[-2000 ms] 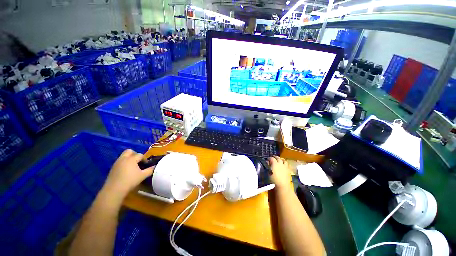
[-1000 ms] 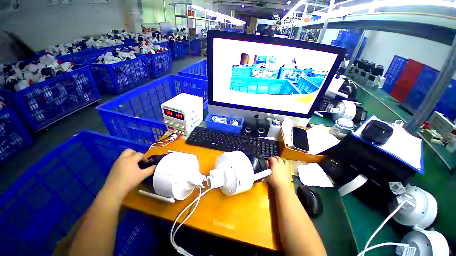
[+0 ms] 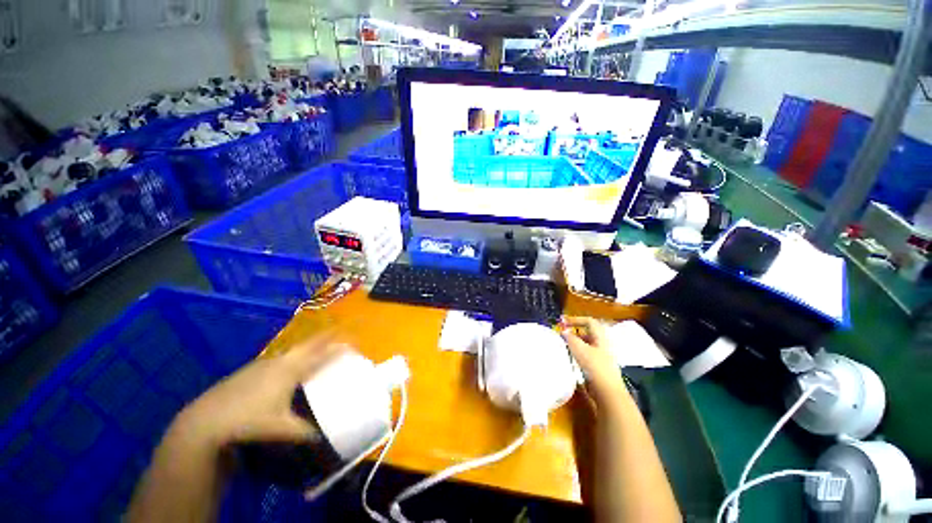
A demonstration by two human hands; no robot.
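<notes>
Two white dome cameras are at the orange tabletop [image 3: 450, 409]. The left camera [image 3: 351, 403] is tilted at the table's left front edge, its bracket end up and right. My blurred left hand [image 3: 271, 393] holds it from the left and above. The right camera [image 3: 529, 370] sits on the tabletop with its bracket end towards me and its front facing the keyboard, mostly hidden. My right hand [image 3: 596, 352] holds its right side. White pigtail cables [image 3: 465, 468] run from both cameras down over the front edge.
The monitor [image 3: 531, 153] shows a live picture of blue crates. The keyboard [image 3: 465, 291], power supply [image 3: 360, 237] and small blue bin [image 3: 447, 253] stand before it. A blue crate [image 3: 123, 378] is at left. More white cameras [image 3: 838, 393] and a black box [image 3: 751, 301] are at right.
The left camera has moved down and towards me and tipped. The right camera has turned, its bracket end now towards me, and sits further right. A small white paper shows behind it. The view has shifted slightly.
</notes>
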